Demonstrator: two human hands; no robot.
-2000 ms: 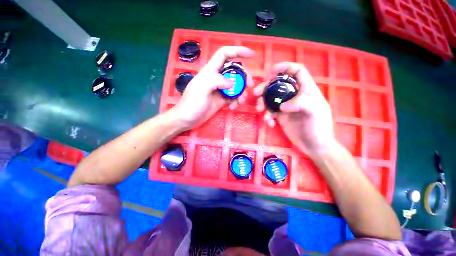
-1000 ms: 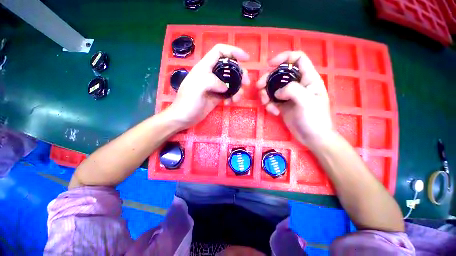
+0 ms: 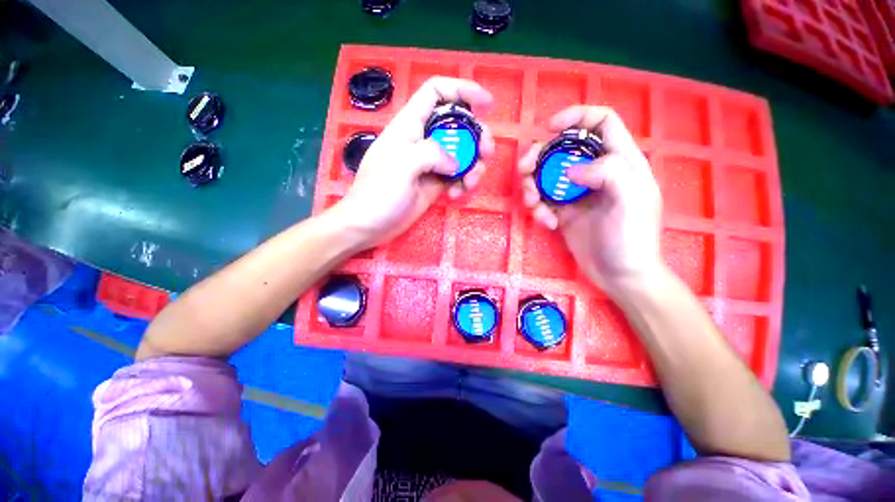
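My left hand (image 3: 397, 181) holds a round black smartwatch (image 3: 453, 145) above the compartment tray (image 3: 610, 76), with my thumb on its lit blue display. My right hand (image 3: 618, 211) holds another smartwatch (image 3: 564, 172), also lit blue with white marks, my thumb on its face. Both hands are bare. Two watches with blue displays sit in the tray's front row, one (image 3: 476, 316) beside the other (image 3: 542, 323). Unlit watches lie in the left column, at the top (image 3: 371, 88), below it (image 3: 360, 152) partly behind my left hand, and at the front (image 3: 342, 300).
Two watches with pale strips (image 3: 205, 113) (image 3: 199, 163) lie left of the tray. Two more dark watches (image 3: 491, 16) lie beyond it. A grey metal upright (image 3: 118, 44) stands at upper left. Spare trays (image 3: 822, 44) are at upper right. A white puck (image 3: 816, 373) and pale ring (image 3: 858, 379) are at right.
The displays of both held watches have gone from dark a second ago to blue. Two seconds ago only the left one was blue. My right hand has shifted slightly rightward.
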